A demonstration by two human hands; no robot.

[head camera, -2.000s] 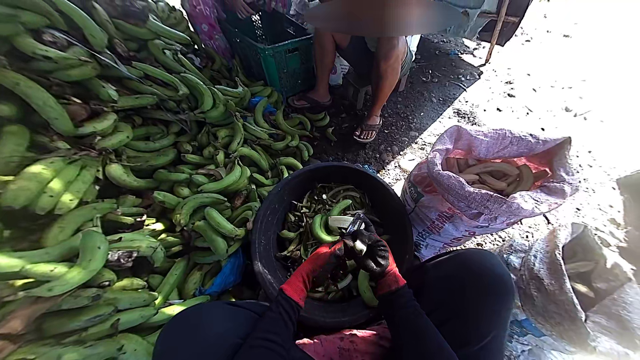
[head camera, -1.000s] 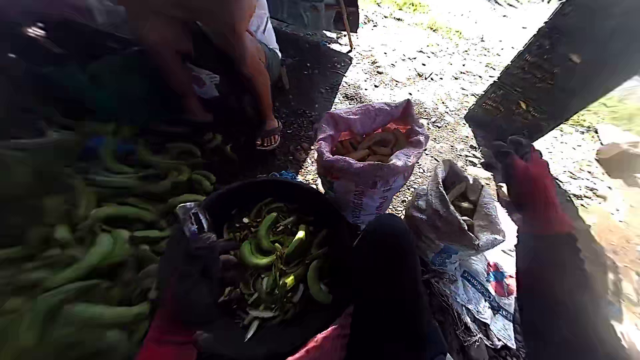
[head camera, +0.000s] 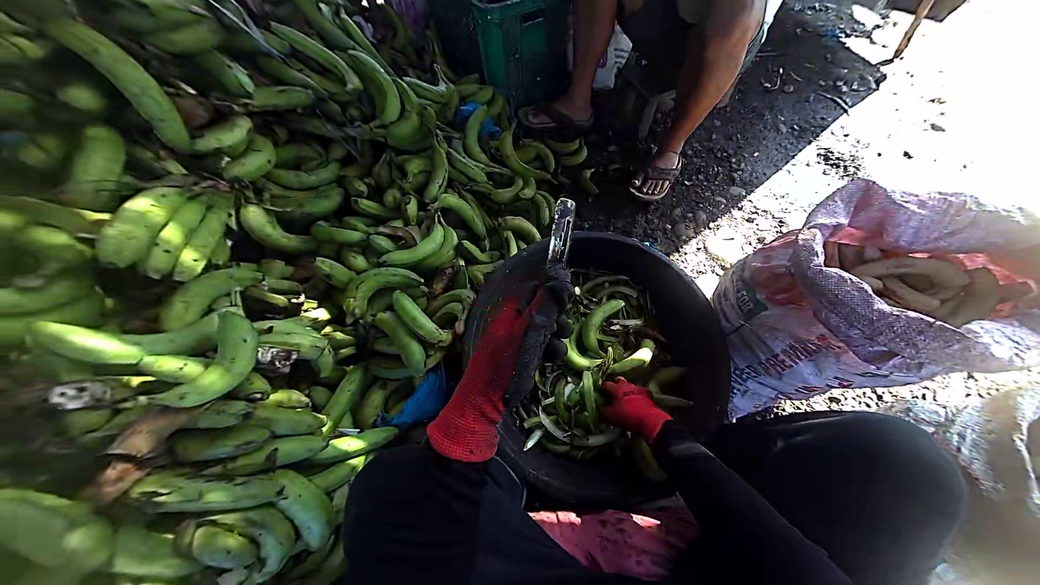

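My left hand (head camera: 524, 345), in a red glove with a dark palm, is closed around a peeling tool (head camera: 561, 231) whose worn flat end points up over the left rim of a black tub (head camera: 707, 325). My right hand (head camera: 634, 408), gloved in red, reaches down into the tub, its fingertips among green bananas and strips of peel (head camera: 581, 394). Whether it grips anything is hidden. A curved green banana (head camera: 600, 327) lies on the peels above my right hand, and a partly pale one (head camera: 631, 361) lies just beside it.
Green bananas (head camera: 203, 357) are heaped along the left. Right of the tub stands a woven sack (head camera: 821, 325) of peeled bananas (head camera: 918, 280), with another sack (head camera: 995, 431) nearer me. A green crate (head camera: 524, 49) and a seated person's sandaled feet (head camera: 656, 175) are beyond the tub.
My right hand, out over the ground right of the sacks one second ago, is now down in the tub. My left hand still holds the tool. The view has swung right and back left.
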